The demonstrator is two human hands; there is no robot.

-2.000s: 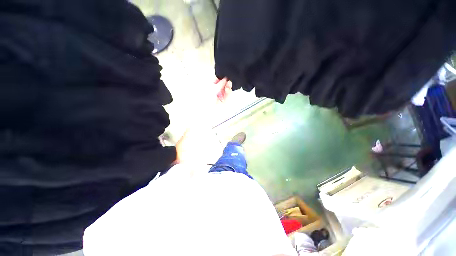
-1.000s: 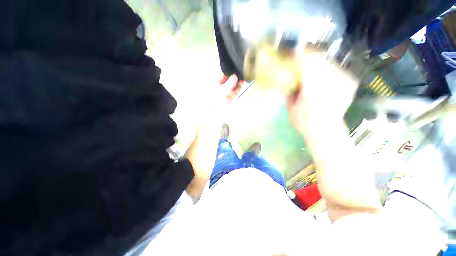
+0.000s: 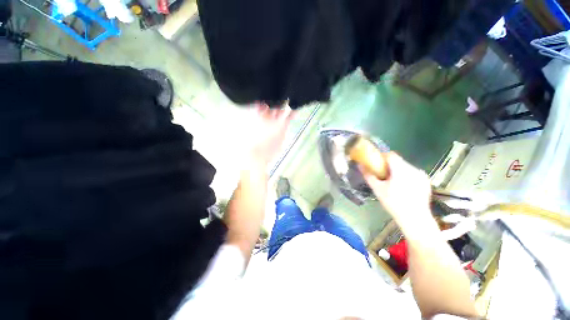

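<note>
A black skirt (image 3: pixel 275 50) hangs at the top centre, its lower edge wavy. My left hand (image 3: pixel 273 119) is at this edge, with fingertips against the cloth; its glare-whitened fingers are partly hidden, so its grip cannot be told. My right hand (image 3: pixel 403 187) is closed around the wooden handle of a silver steam iron (image 3: pixel 337 159). The iron is held in the air below the skirt, apart from it, with its pointed end up and left. More black garments (image 3: pixel 94 187) hang at the left, beside my left forearm.
A pale hose (image 3: pixel 531 212) and dark cable trail at the right. A box with red contents (image 3: pixel 398 253) stands on the floor at lower right, near a printed carton (image 3: pixel 500 165). A blue stool (image 3: pixel 87 25) is at upper left. White hangers (image 3: pixel 553 45) are at upper right.
The iron came into view over the skirt and has now moved down, away from the cloth. My left hand stays at the skirt's lower edge. The view has shifted.
</note>
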